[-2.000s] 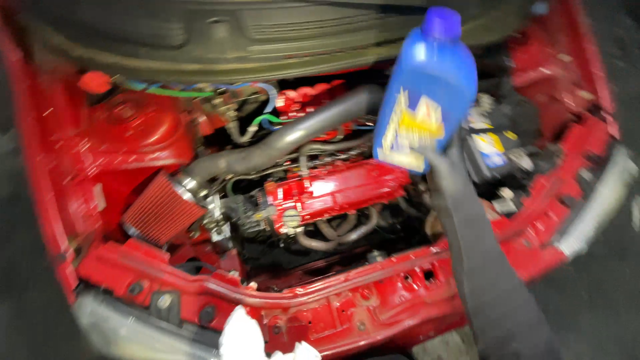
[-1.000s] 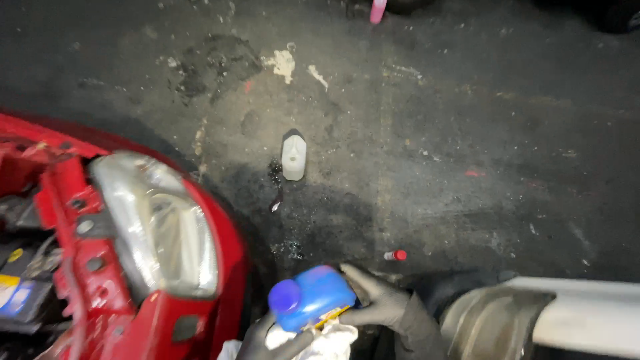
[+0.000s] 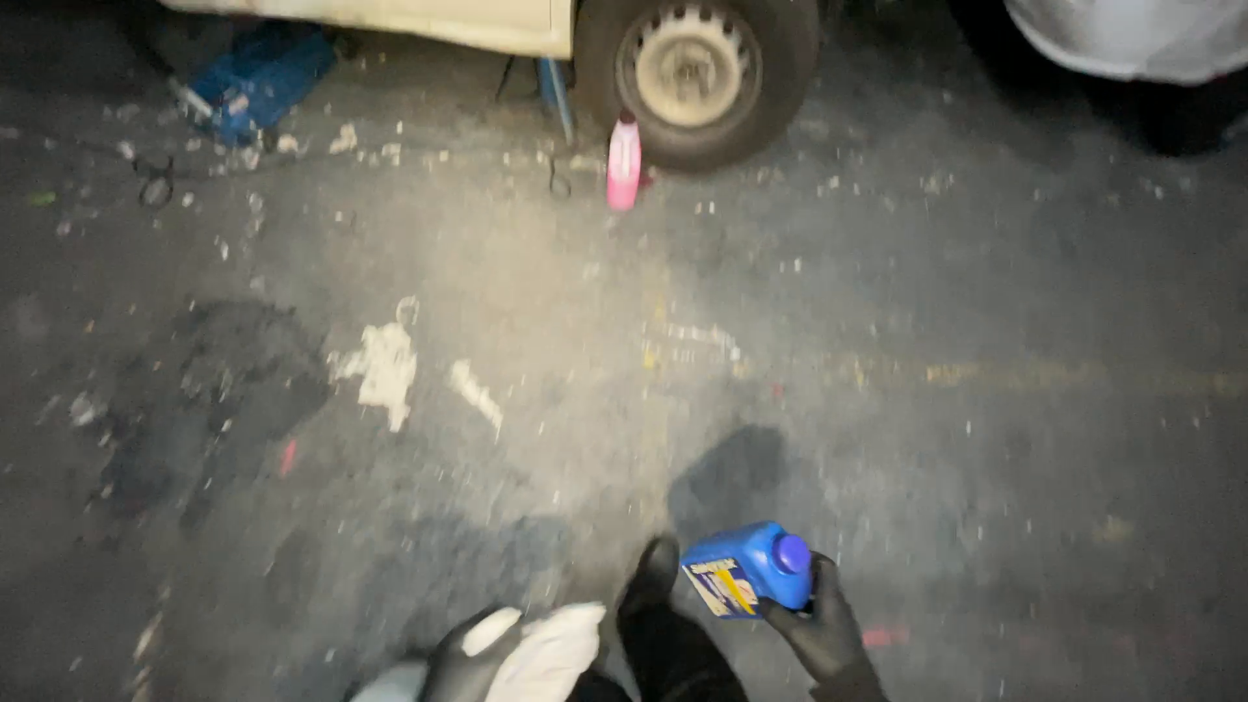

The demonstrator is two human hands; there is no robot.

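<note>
My right hand (image 3: 817, 619), in a dark glove, grips a blue plastic bottle (image 3: 756, 575) with a purple-blue cap near the lower middle of the head view. The bottle leans over, its cap toward the hand, and its printed label faces up. At the bottom edge my left hand (image 3: 468, 655), gloved too, holds a crumpled white cloth (image 3: 551, 651). The cloth hides part of the fingers. A dark shoe (image 3: 655, 570) and trouser leg show between the two hands.
A pink bottle (image 3: 624, 164) stands on the floor by the wheel (image 3: 692, 73) of a cream vehicle. A blue object, perhaps a jack (image 3: 258, 88), lies at upper left. Part of a light-coloured vehicle (image 3: 1121, 37) shows at upper right. White stains (image 3: 388, 369) mark the dark floor.
The view has swung from the red car's engine bay to the floor and another vehicle. One second ago both hands were at the blue bottle; now only the right hand holds it, apart from the left.
</note>
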